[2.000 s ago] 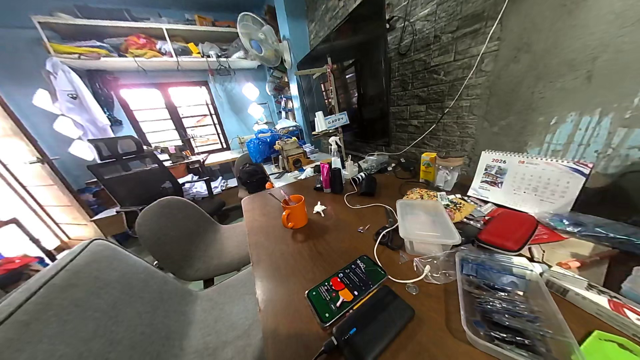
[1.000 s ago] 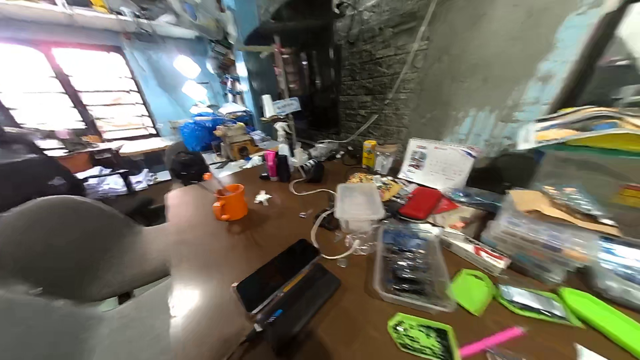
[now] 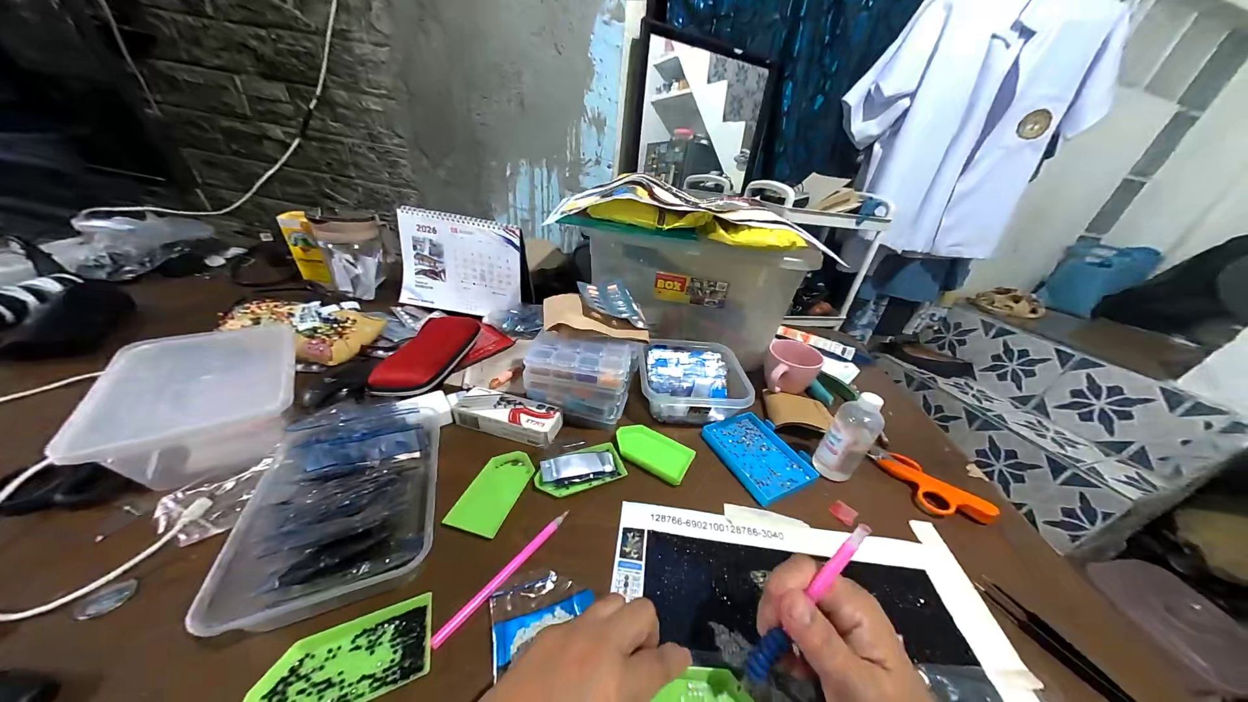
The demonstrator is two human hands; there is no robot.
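My right hand (image 3: 838, 629) holds a pink pen (image 3: 837, 564) with a blue coiled grip, over a diamond painting canvas (image 3: 702, 575) with a dark picture and white border. My left hand (image 3: 604, 653) lies left of it, fingers bent, beside a green tray (image 3: 700, 687) partly cut off at the bottom edge; whether it grips the tray cannot be told. A blue packet (image 3: 541, 624) of pale beads lies against my left hand. Farther left are a second pink pen (image 3: 499, 580) and a green tray with black beads (image 3: 356, 655).
Left stand an open plastic container (image 3: 200, 609) of dark packets and a clear box (image 3: 185, 390). Beyond the canvas are a blue tray (image 3: 760, 456), green trays (image 3: 655, 454), a bottle (image 3: 850, 437) and orange scissors (image 3: 934, 489). Black tweezers (image 3: 1048, 634) lie right. A pink mug (image 3: 792, 366) stands behind.
The view has swung far to the right and down, from the room and phone to the canvas. Both hands are now in view; neither showed in the earlier frames.
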